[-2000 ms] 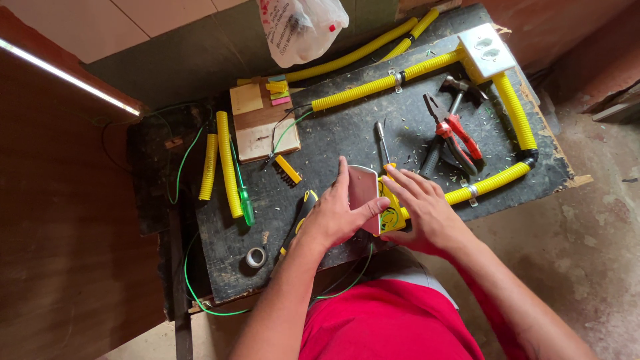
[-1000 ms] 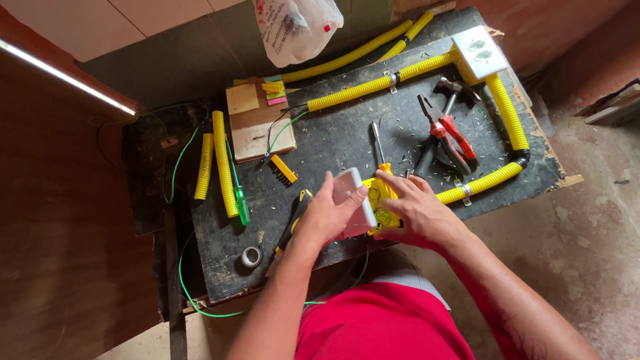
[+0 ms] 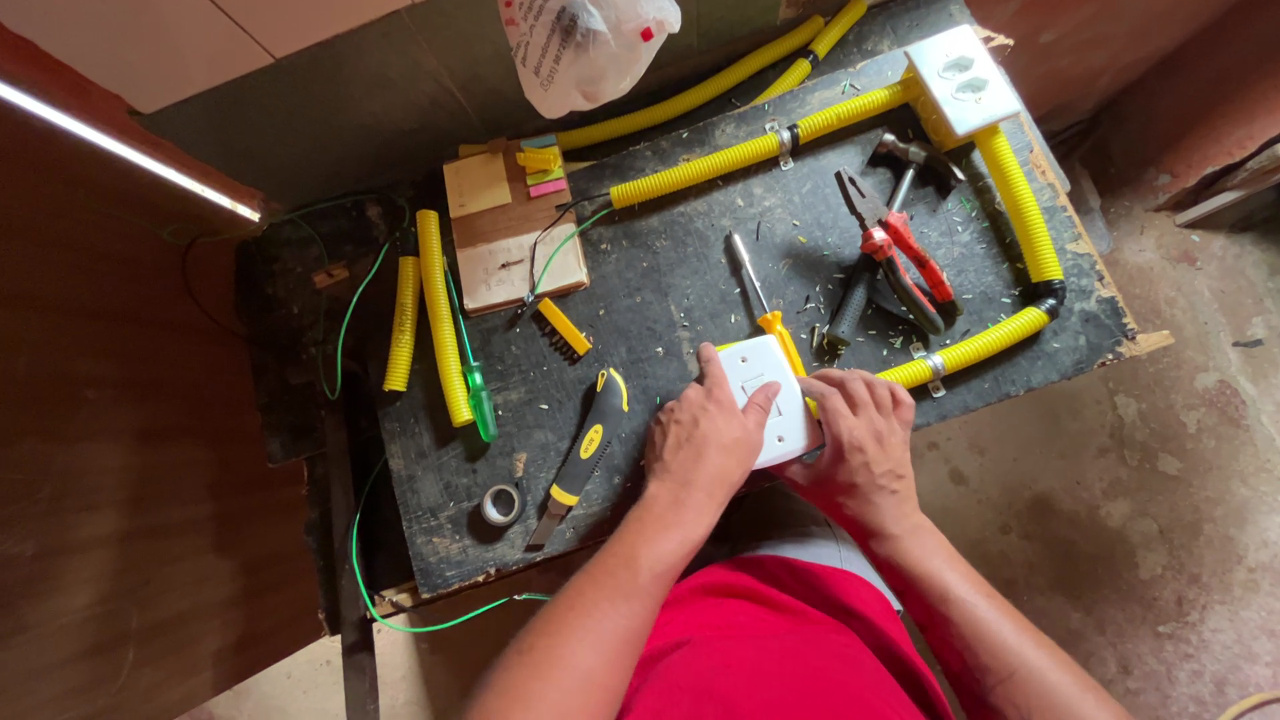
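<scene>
A white light-switch cover plate (image 3: 765,378) lies over a yellow electrical box, of which only small edges show. My left hand (image 3: 708,425) grips the plate's left side, its thumb on the face near the rocker. My right hand (image 3: 855,430) is at the plate's right edge and the box, fingertips against them. Yellow corrugated conduit (image 3: 990,345) runs up to the box beside my right hand. Just above the plate lies a screwdriver with a yellow handle (image 3: 780,335). A utility knife (image 3: 592,440) with its blade out lies left of my left hand.
Red-handled pliers (image 3: 900,255) lie over a claw hammer (image 3: 918,160). A white socket plate (image 3: 962,80) sits at the board's upper right corner. Leftward are a tape roll (image 3: 501,505), a green screwdriver (image 3: 480,400), cut conduit pieces (image 3: 443,320), a bit holder (image 3: 565,328) and a notebook (image 3: 520,250).
The cover plate, tilted up beside the open yellow box before, now lies over it. My left hand has moved with it, and the utility knife is more fully in sight.
</scene>
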